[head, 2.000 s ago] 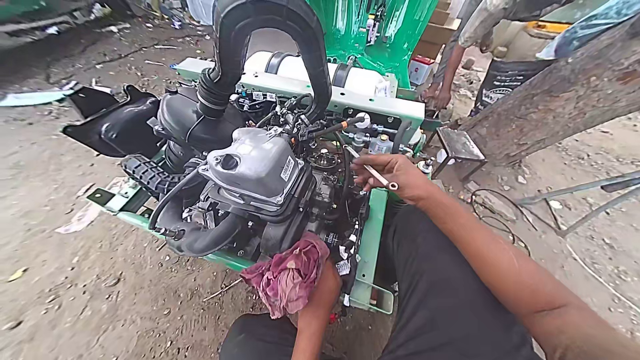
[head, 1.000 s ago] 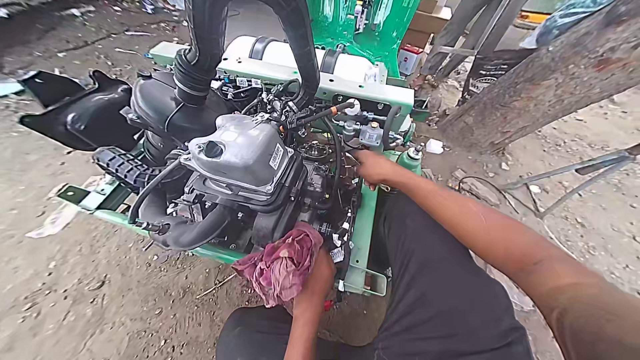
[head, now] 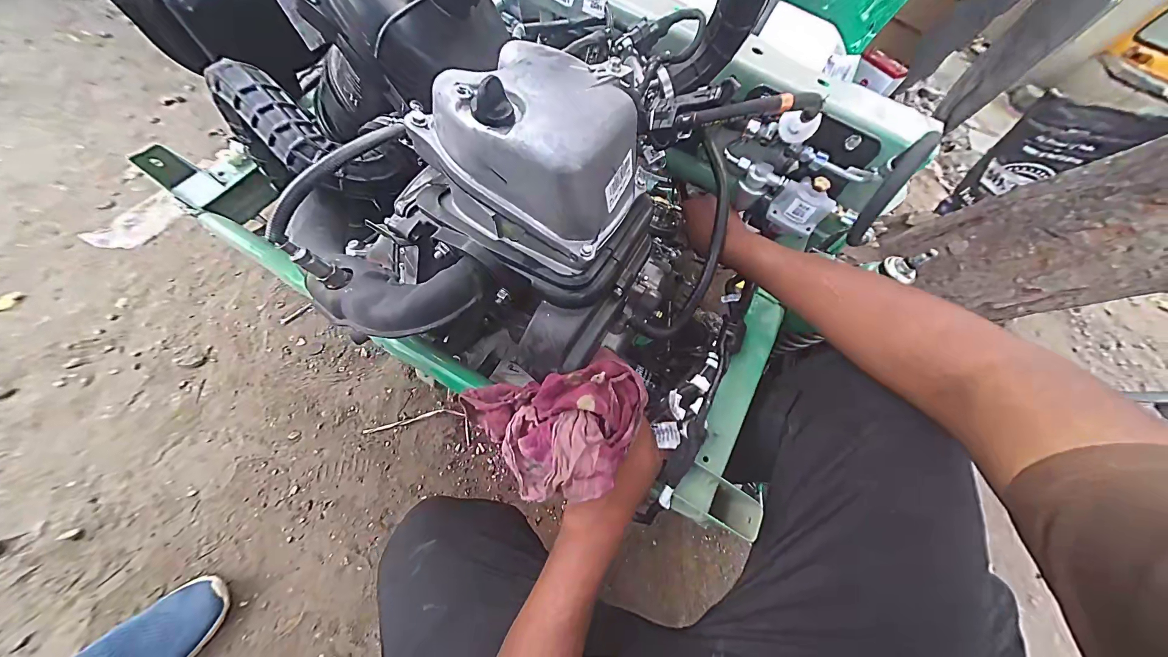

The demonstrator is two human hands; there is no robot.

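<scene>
An engine with a grey metal cover (head: pixel 538 146) sits in a green metal frame (head: pixel 744 383). My left hand (head: pixel 630 465) is at the engine's near end with a crumpled pink cloth (head: pixel 584 420) over it; the cloth hides most of its fingers. My right hand (head: pixel 707 228) reaches in among the parts right of the cover, behind a thin black hose (head: pixel 716 265). Its fingertips are hidden, and whether it holds anything does not show. A translucent reservoir (head: pixel 801 208) stands just right of that hand.
A thick black curved pipe (head: pixel 411 306) runs along the engine's left side. The frame's left end bracket (head: pixel 214 187) juts out over the dirt ground. A tree trunk (head: pixel 1049 228) lies across the right side. A blue shoe (head: pixel 164 620) shows at bottom left.
My right hand, which held a metal wrench-like tool above the engine two seconds ago, has gone down among the engine parts. The view has moved closer. The other person's hand is out of view.
</scene>
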